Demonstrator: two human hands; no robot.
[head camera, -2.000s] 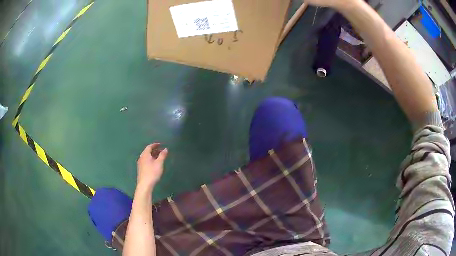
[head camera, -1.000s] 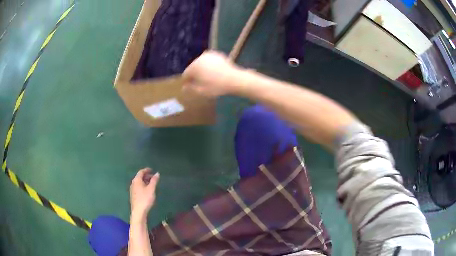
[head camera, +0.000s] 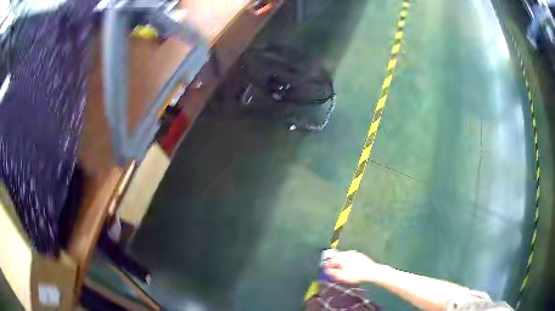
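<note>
My right hand (head camera: 352, 266) is low in the view, right of centre, over the green floor and beside the yellow-and-black tape. It is small and blurred; its fingers look partly curled, and I cannot tell if it holds anything. My left hand is out of view. A cardboard box (head camera: 52, 270) with a white label is cut off at the lower left. Dark fabric (head camera: 39, 121) fills the left side, above the box.
A brown wooden table (head camera: 225, 27) runs along the upper left, with a blurred grey frame (head camera: 112, 79) over it. A dark round object like a fan (head camera: 286, 85) stands on the floor. Yellow-and-black tape (head camera: 365, 152) crosses the green floor.
The view has swung right along the table and floor. The box has moved to the lower left edge. My right hand is off the box; my left hand has left the view.
</note>
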